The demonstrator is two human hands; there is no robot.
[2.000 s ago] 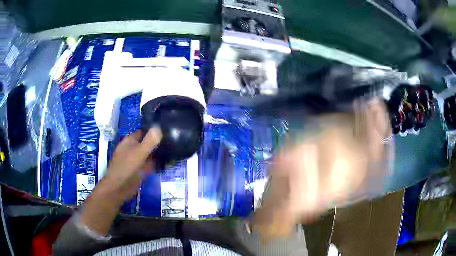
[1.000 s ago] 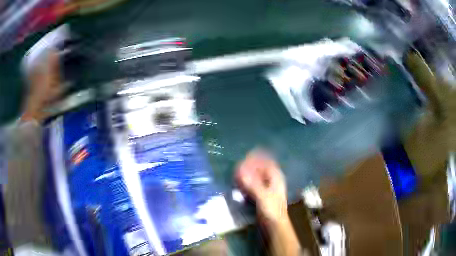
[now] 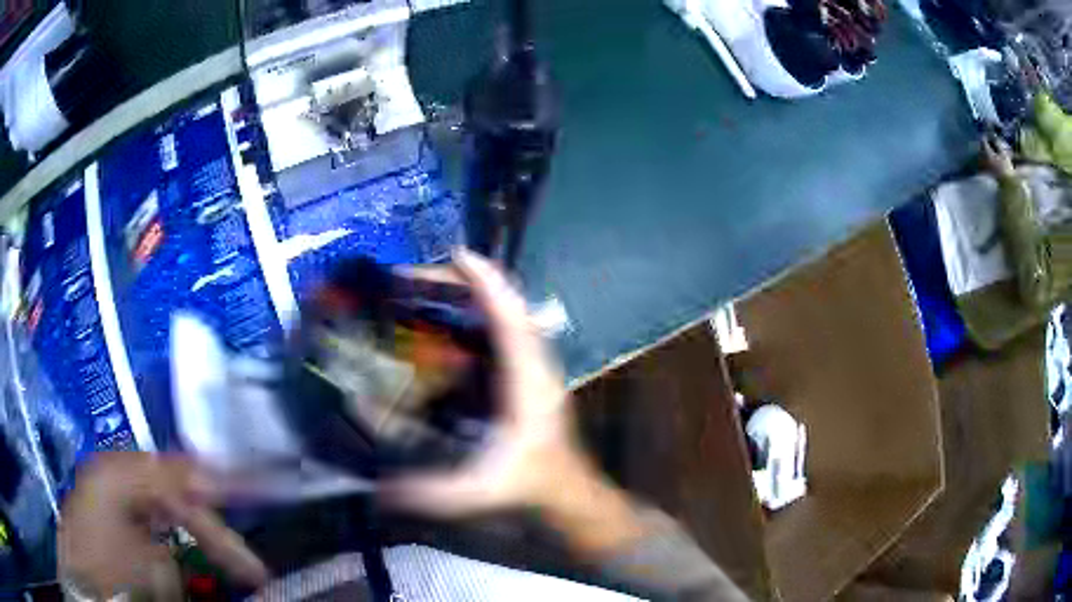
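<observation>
My right hand is gripped around an open camera unit low in front of me. The unit's black bowl faces up and shows blurred red, orange and yellow wires and a pale patch. Its white housing and arm point left. My left hand is at the lower left, blurred, fingers bent beside the white part. Whether it touches or holds anything is unclear. The black electric screwdriver hangs just beyond the unit.
The screw feeder stands on the blue mat. White-and-black units lie at the far left and top of the green bench. Below the edge, a cardboard box holds a white unit. A person's arm shows at right.
The closed unit left the mat with my left hand, towards the far left. My right hand now has an open unit. My left hand has come back to the lower left. The view has turned right.
</observation>
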